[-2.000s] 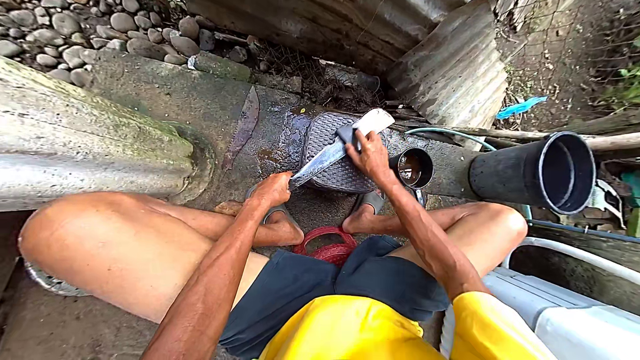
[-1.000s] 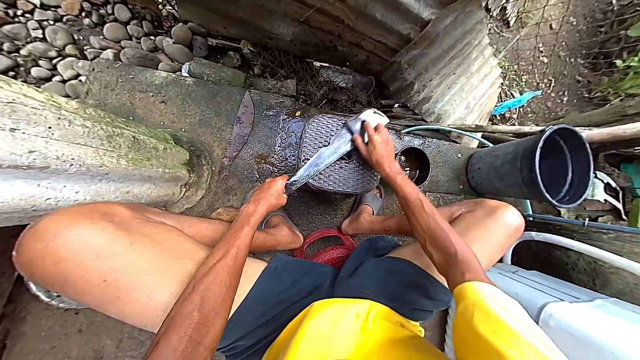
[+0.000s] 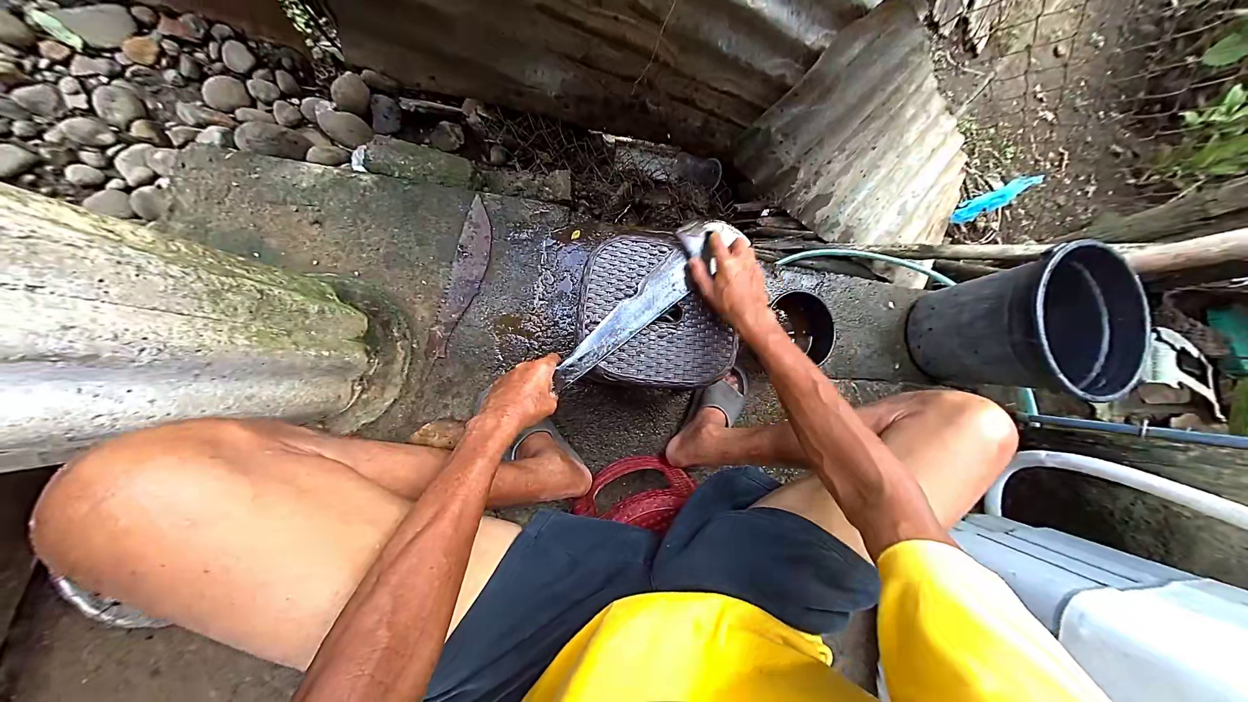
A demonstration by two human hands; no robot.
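Note:
My left hand [image 3: 524,392] is closed round the handle end of a wide machete-like blade [image 3: 634,317], which slants up to the right over a woven-pattern plastic stool [image 3: 624,268]. At the blade's far end, my right hand [image 3: 731,283] grips a small grey block [image 3: 698,244], perhaps a sharpening stone, against the metal. Something pale lies just beyond my fingers; I cannot tell what it is. A second, rusty-brown blade [image 3: 470,258] lies on the wet concrete left of the stool. Right of the stool stands a small dark pot [image 3: 827,336] with liquid in it.
A black bucket [image 3: 975,327] lies tilted at the right, near a green hose [image 3: 877,255]. A concrete column [image 3: 175,322] is at the left, river stones [image 3: 224,93] at the upper left, and corrugated metal sheets [image 3: 858,127] at the back. Between my feet is a red woven item [image 3: 648,497].
My right hand has shifted slightly along the blade, up towards its far end, with the grey block. My left hand keeps its hold on the handle end.

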